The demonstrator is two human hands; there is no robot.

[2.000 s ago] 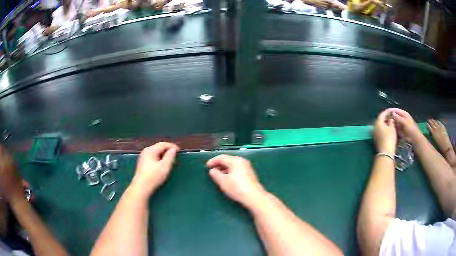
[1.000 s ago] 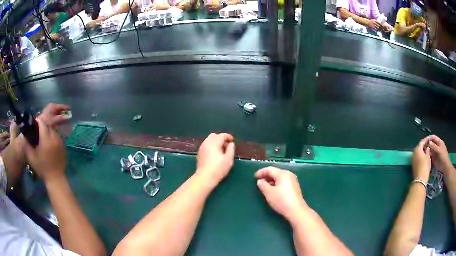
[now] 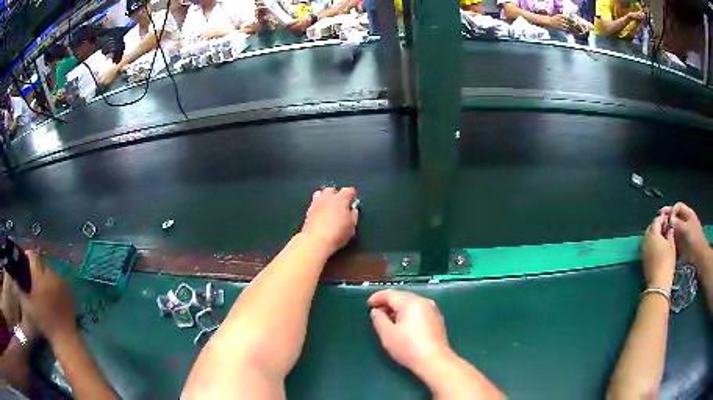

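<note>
My left hand [image 3: 332,217] is reached out over the dark belt just past the bench edge. Its fingers are curled at a small pale piece [image 3: 356,205] that shows at the fingertips; most of it is hidden. My right hand [image 3: 410,326] rests over the green bench top with its fingers curled and thumb near the forefinger; I cannot tell if anything is in it. A loose pile of clear, silvery square housings [image 3: 183,315] lies on the bench left of my left forearm, which partly covers the nearest one.
A green basket [image 3: 109,262] stands at the left bench edge. A green post [image 3: 438,156] rises ahead. Small units [image 3: 168,224] lie on the belt [image 3: 234,180]. A left neighbour holds a black driver [image 3: 14,264]. A right neighbour's hands [image 3: 674,226] are above more housings [image 3: 683,289].
My left hand has moved forward from the bench edge onto the belt, where a unit lay earlier. My right hand stays over the bench. The view has shifted.
</note>
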